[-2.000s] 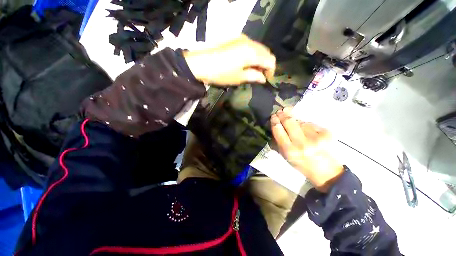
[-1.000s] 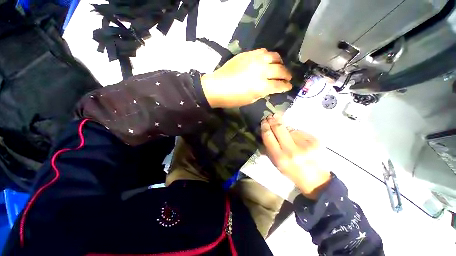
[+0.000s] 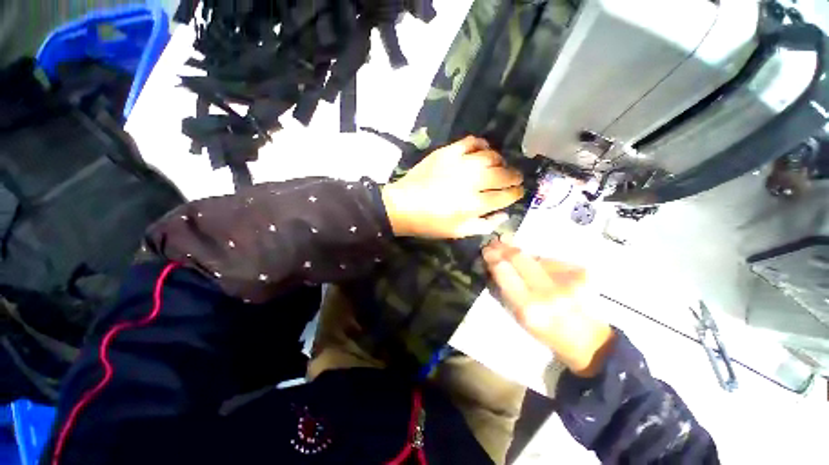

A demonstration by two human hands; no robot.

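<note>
The camouflage panel [image 3: 423, 300] runs from the back of the white table past the machine head and down over my lap. The sewing machine head [image 3: 636, 82] stands at the right, with its small metal foot parts [image 3: 582, 173] beside the panel's right edge. My left hand [image 3: 454, 192] lies on the panel with fingers bent, just left of the foot. My right hand [image 3: 550, 295] has its fingertips at the panel's right edge, below my left fingers. The cloth under the fingers is mostly hidden; I cannot tell whether a webbing tab is there.
A loose heap of black webbing tabs [image 3: 273, 68] lies on the white table [image 3: 382, 104]. Thread snips [image 3: 714, 345] lie at the right. Large black bag pieces [image 3: 82, 182] are piled at the left, beside a blue bin [image 3: 150, 54]. A small dark box [image 3: 800, 272] sits at the right edge.
The view has shifted somewhat. My left hand has moved down and left from the foot and its fingers are more bent. My right hand stays at the panel's edge.
</note>
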